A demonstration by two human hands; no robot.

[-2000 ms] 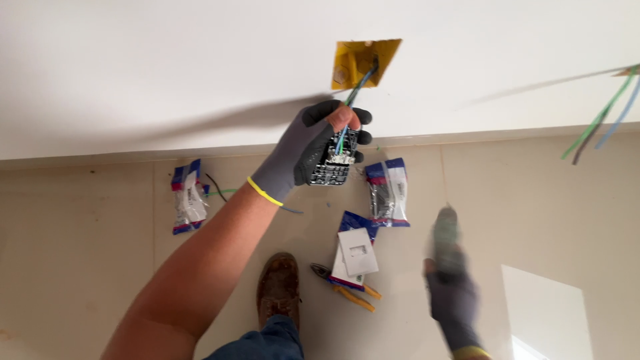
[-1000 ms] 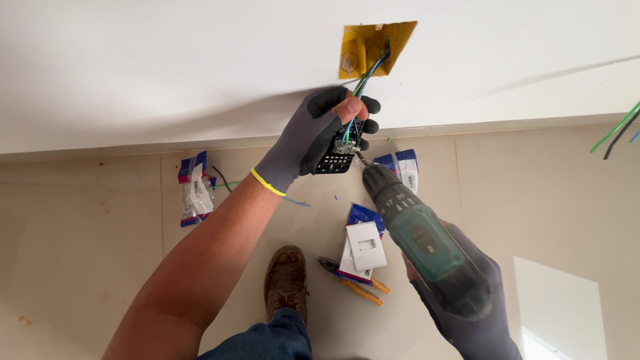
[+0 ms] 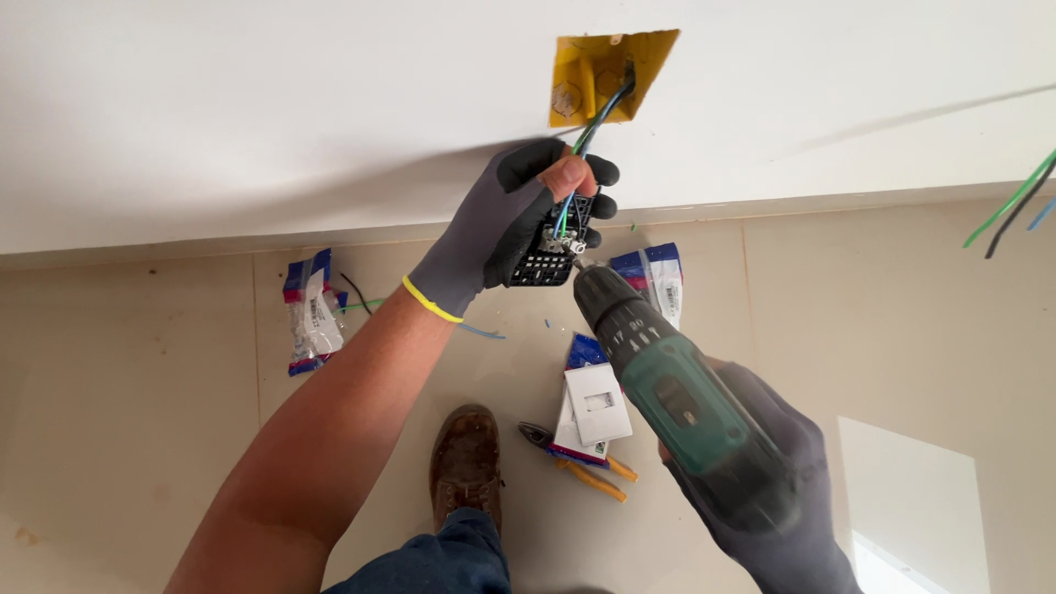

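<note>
My left hand (image 3: pixel 536 206), in a grey and black glove with a bare thumb tip, holds the black back frame of an electrical socket (image 3: pixel 544 269). Green, blue and dark wires (image 3: pixel 605 115) run from a yellow wall box (image 3: pixel 587 82) past my thumb to the socket's terminals. Gloved as well, my right hand (image 3: pixel 771 437) grips a green and black cordless drill driver (image 3: pixel 685 404). Its bit points at the terminal side of the socket; whether the tip sits in a screw cannot be told.
On the tiled floor lie a plastic package (image 3: pixel 313 318) at left, another package (image 3: pixel 660 276) behind the drill, a white cover plate (image 3: pixel 598 404) on packaging, and pliers with orange handles (image 3: pixel 592 480). A boot (image 3: pixel 466 462) stands beside them. More loose wires (image 3: pixel 1019 198) hang at right.
My right hand has brought the drill driver from the lower right up to the socket, where it stays. My left hand keeps holding the socket below the wall box.
</note>
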